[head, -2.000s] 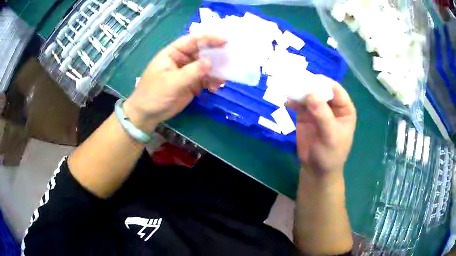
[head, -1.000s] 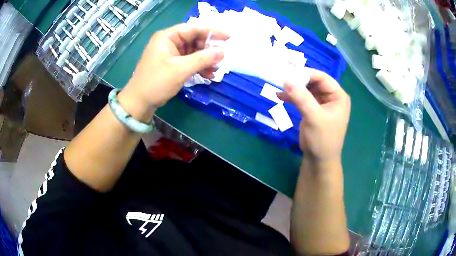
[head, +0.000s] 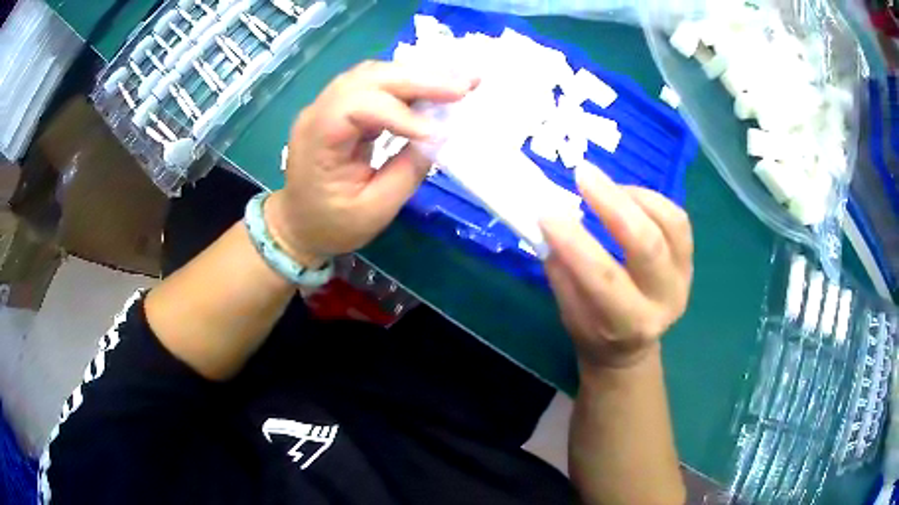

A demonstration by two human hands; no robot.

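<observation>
A long white part [head: 498, 192] spans between my two hands over the blue tray [head: 656, 148]; its outline is washed out against the white pieces. My left hand [head: 360, 158] pinches its upper left end between thumb and fingers. My right hand [head: 626, 266] is at its lower right end, thumb tip against it and fingers spread. Flat white pieces [head: 596, 89] lie heaped on the blue tray, partly hidden behind my hands and the part.
A clear tray of white stemmed parts [head: 212, 74] is at upper left. A clear bag of chunky white blocks [head: 779, 173] lies upper right. A slotted clear tray [head: 789, 395] with a few white units is at right. A red object [head: 350, 301] shows below the bench edge.
The white part has tilted more steeply, its right end now lower. My right hand has moved down along with it and its fingers have spread. The view has shifted slightly.
</observation>
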